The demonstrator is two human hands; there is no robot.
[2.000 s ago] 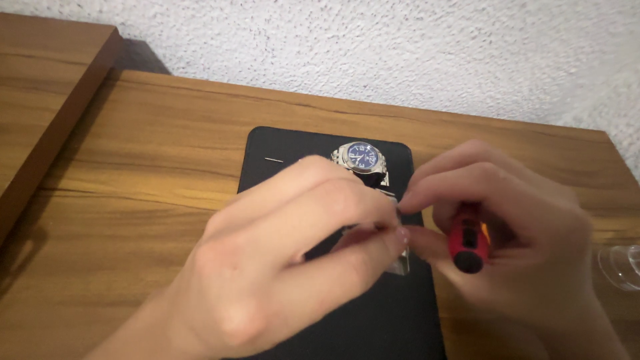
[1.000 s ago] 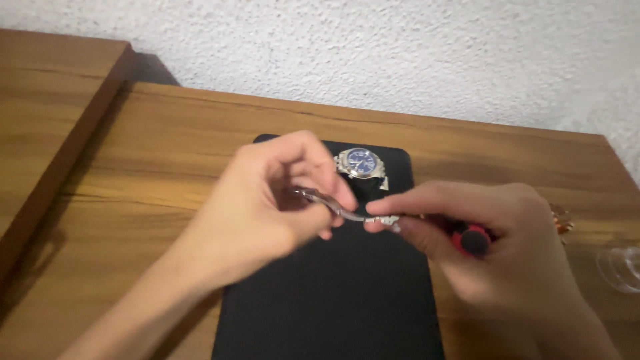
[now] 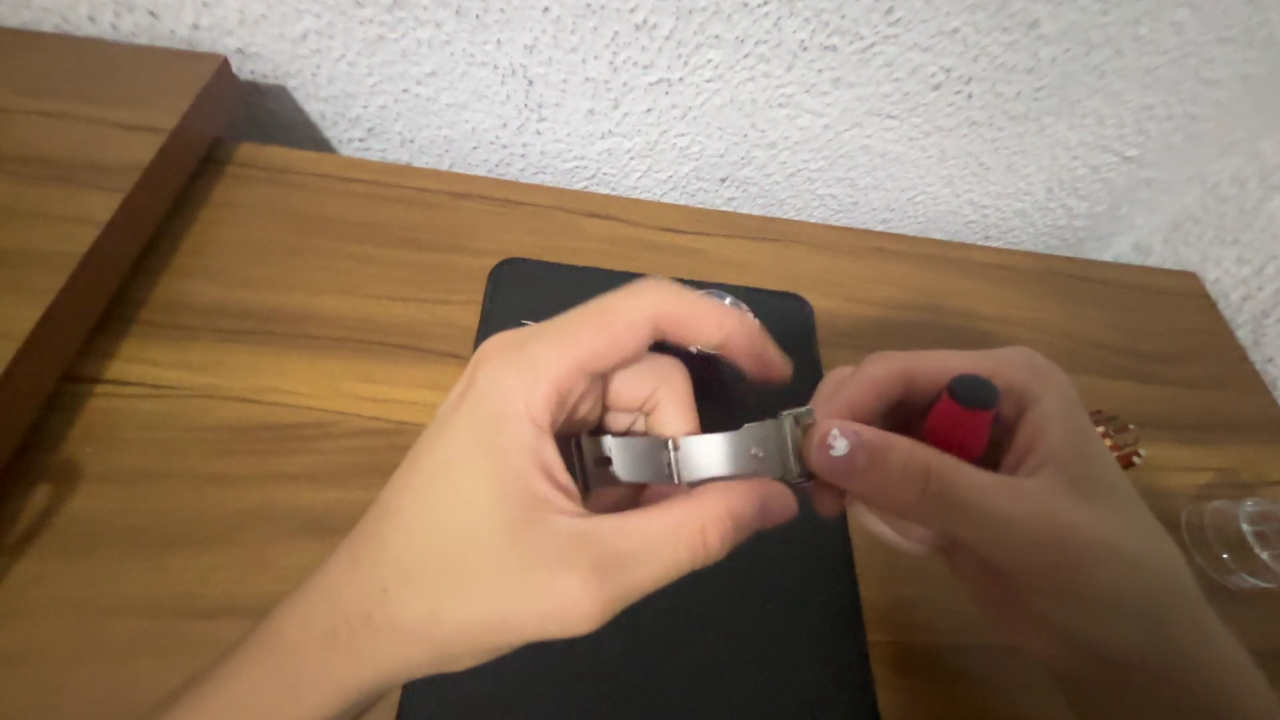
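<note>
A silver metal folding watch clasp lies stretched between my two hands above a black mat. My left hand curls around its left part, thumb below and index finger raised over it. The thumb and fingertips of my right hand pinch its right end. A tool with a red handle and black end is also tucked in my right hand; its tip is hidden. Behind my left index finger, a wristwatch on the mat is mostly covered.
A raised wooden board edge runs along the left of the wooden table. A textured white wall stands behind. To the right are a clear round vessel and a small reddish-brown and gold object, partly behind my right hand.
The clasp's flat metal plates now show broadly between my hands. My left hand has moved over the wristwatch, which was in plain view one second ago.
</note>
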